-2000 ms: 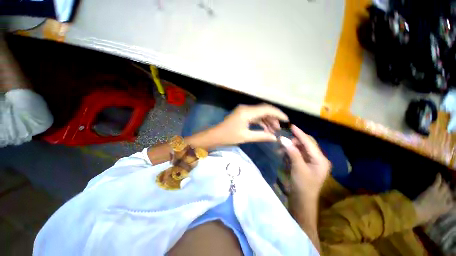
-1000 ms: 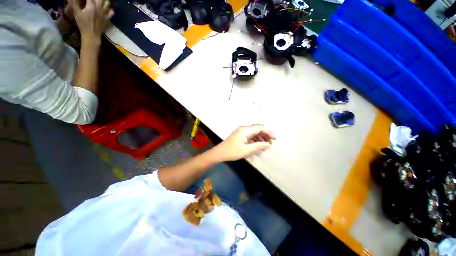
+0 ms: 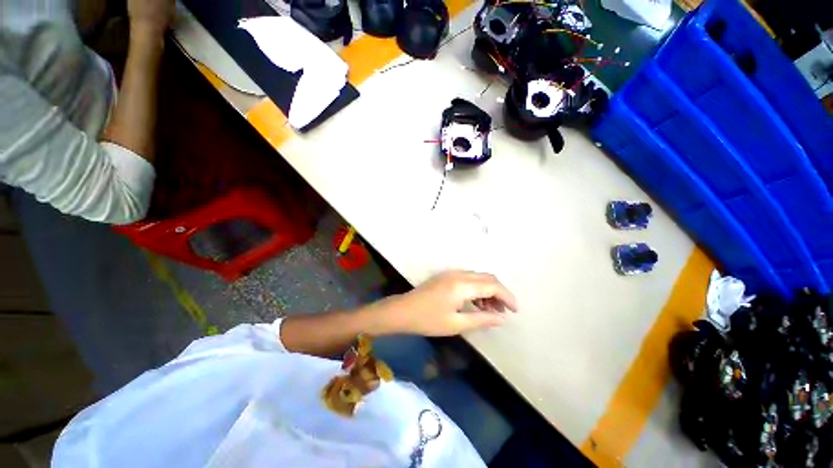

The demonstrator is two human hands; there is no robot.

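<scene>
My left hand (image 3: 457, 303) is held over the bench's front edge, fingers curled and apart, with nothing seen in it. My right hand is out of the picture. A black housing (image 3: 466, 134) with a white inner frame, a round central hole and thin wires stands alone on the bench (image 3: 539, 338), beyond my left hand. Two small insert modules (image 3: 629, 215), with bluish-silver bases and black cylinders, lie one nearer than the other by the blue trays.
Blue trays (image 3: 703, 155) are at the back right. A black pile of assemblies (image 3: 767, 384) and a white cloth (image 3: 727, 300) are at right. Wired housings (image 3: 543, 98) stand at the back. A neighbour's arm (image 3: 137, 101), dark mat and red stool (image 3: 228, 233) are at left.
Between the two earlier frames, my right hand left the picture and the view moved. Since then, the bench items have shifted slightly in view; my left hand stays near the bench edge.
</scene>
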